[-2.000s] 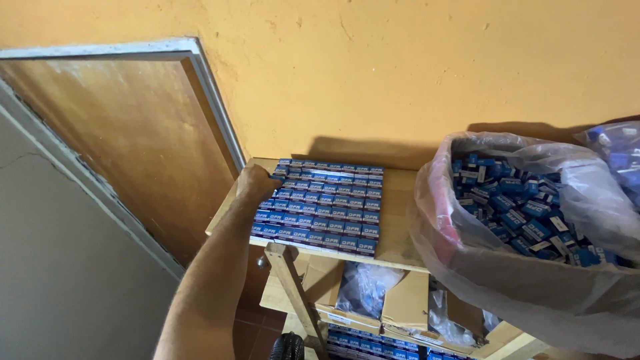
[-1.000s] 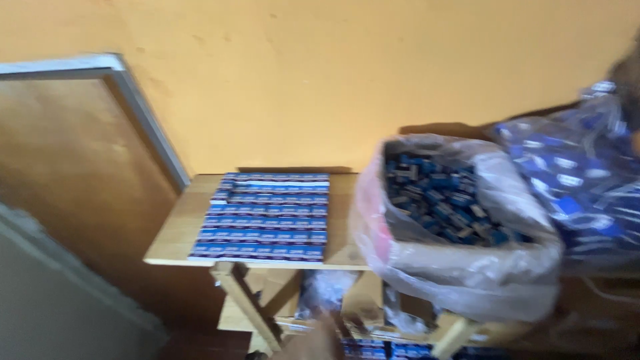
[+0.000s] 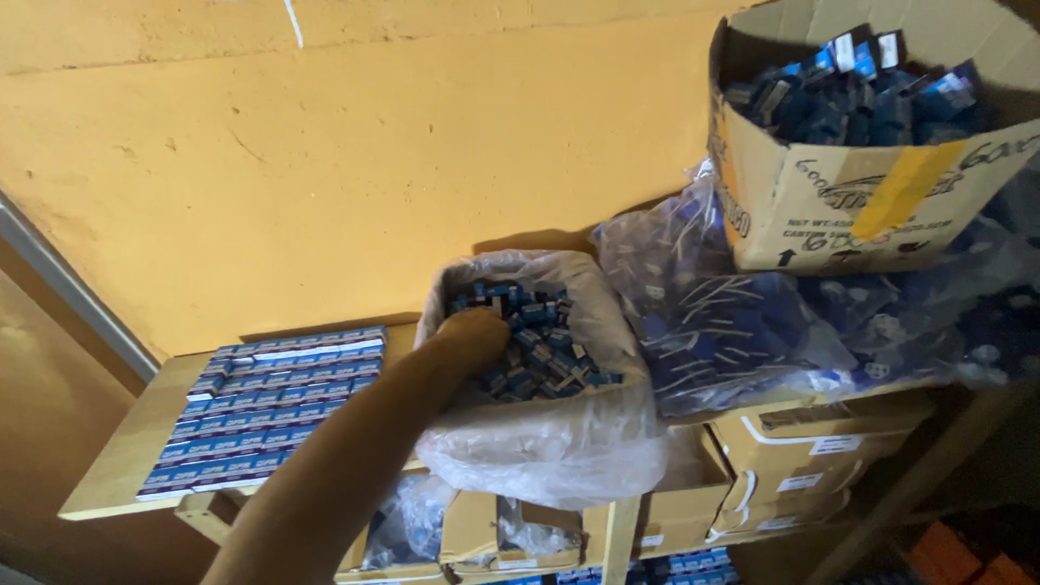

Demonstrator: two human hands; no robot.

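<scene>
My left hand reaches into a carton lined with clear plastic, over a heap of small blue boxes. Its fingers point down among the boxes and are mostly hidden, so a grip cannot be made out. Left of the carton, small blue and white boxes lie in close rows on the wooden shelf. Toward the back left of these rows, the boxes sit unevenly. My right hand is out of the frame.
Clear bags of blue items lie right of the lined carton. An open cardboard box of dark blue packs stands on them. Below are cardboard cartons and a wooden post. An orange wall rises behind the shelf.
My left hand was at the left edge of the rowed boxes two seconds ago; it is now inside the plastic-lined carton. The view has swung right, showing the upper cardboard box.
</scene>
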